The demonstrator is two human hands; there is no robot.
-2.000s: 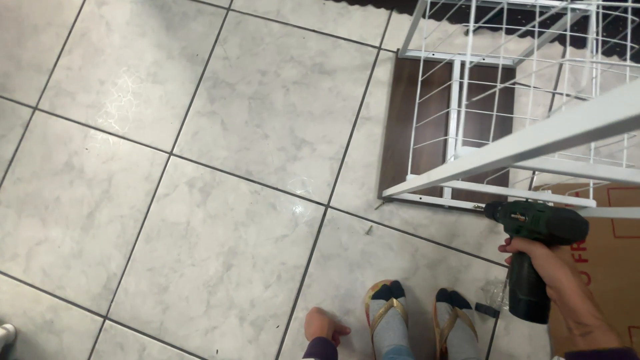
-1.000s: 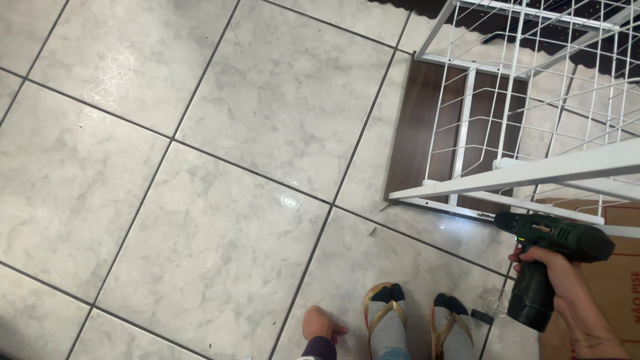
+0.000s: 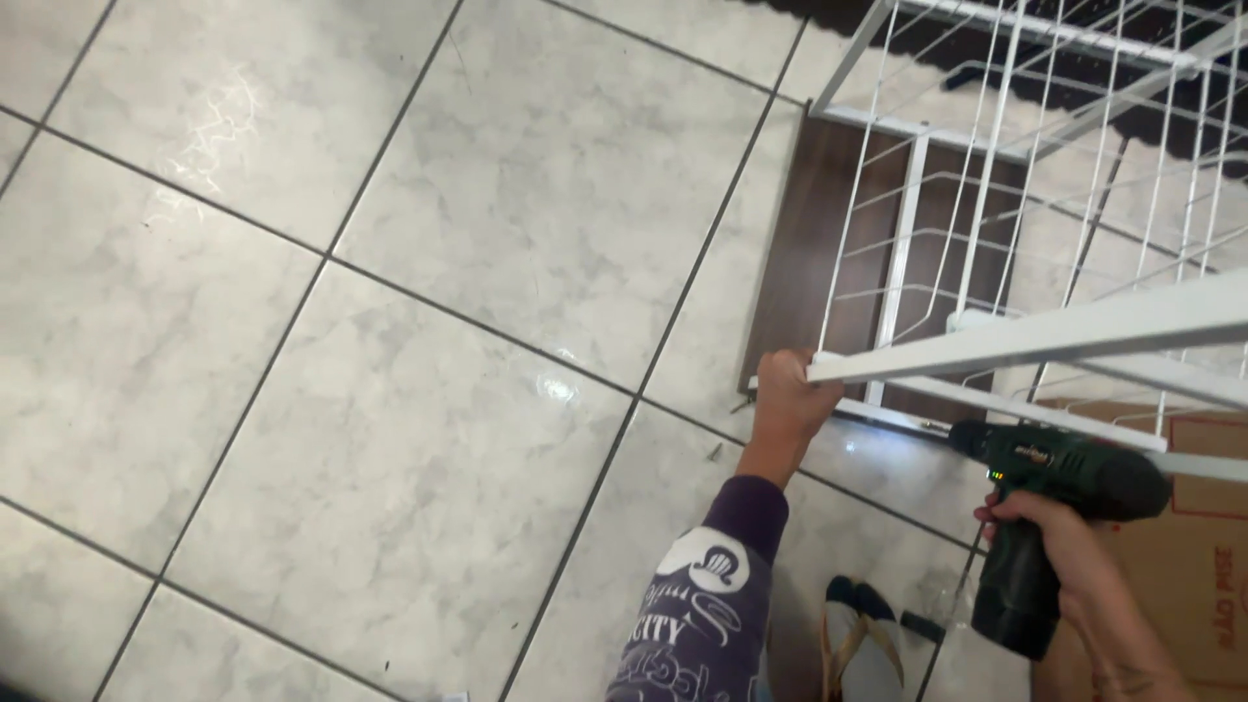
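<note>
My right hand [image 3: 1048, 531] grips a dark green cordless drill [image 3: 1063, 473] by its handle, its bit pointing left along the lower rail of a white metal frame [image 3: 1014, 341]. The frame holds white wire baskets [image 3: 936, 234] and stands by a dark brown wood-look board [image 3: 829, 234] lying low at its left end. With its fingers around the frame's near left corner, my left hand [image 3: 792, 390] holds on there. The drill's lamp lights the floor below the rail. Whether the bit touches a screw cannot be told.
A flattened cardboard sheet [image 3: 1170, 585] with red print lies under the drill at the lower right. My foot in a sandal [image 3: 863, 634] is on the tiled floor [image 3: 439, 439]. A small dark piece [image 3: 921, 626] lies beside it. Dark scalloped fabric edges the upper right.
My left hand has moved up from beside my feet and has taken hold of the frame's corner. The drill stays in my right hand near the lower rail.
</note>
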